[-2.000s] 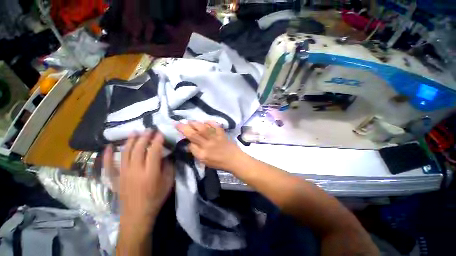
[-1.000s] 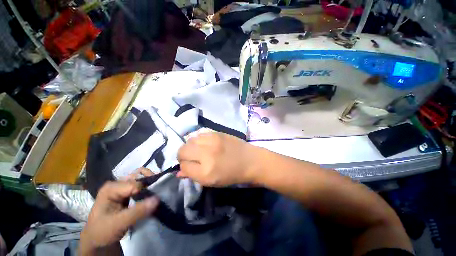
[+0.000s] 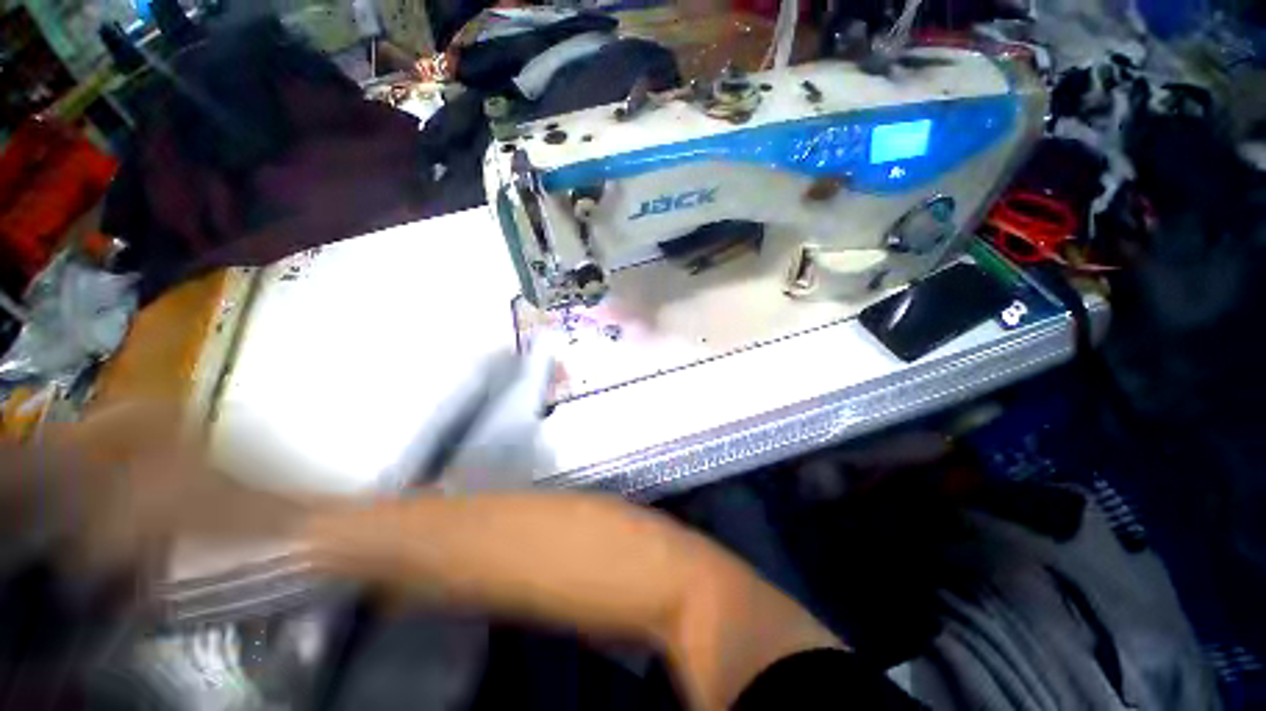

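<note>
The garment piece (image 3: pixel 507 431), light grey with a dark band, is blurred at the table's front edge, left of the needle area. Dark cloth hangs below my right forearm. My right forearm reaches across the lower picture to the left; my right hand (image 3: pixel 236 507) is heavily blurred, its fingers not distinct. A blurred skin-toned shape at the far left edge looks like my left hand (image 3: pixel 70 479); its grip cannot be made out. The white and blue sewing machine (image 3: pixel 750 181) stands behind, with no cloth visible under its lit needle area.
A black phone (image 3: pixel 944 308) lies at the table's right end, with red-orange scissors (image 3: pixel 1030 225) behind it. A measuring tape (image 3: pixel 833 414) runs along the front edge. Dark maroon cloth (image 3: pixel 250 153) is heaped behind left. Grey folded pieces (image 3: pixel 1034 604) lie at lower right.
The view has swung right. The garment has left the table surface left of the needle and moved down and left. Both hands have moved left and are now blurred.
</note>
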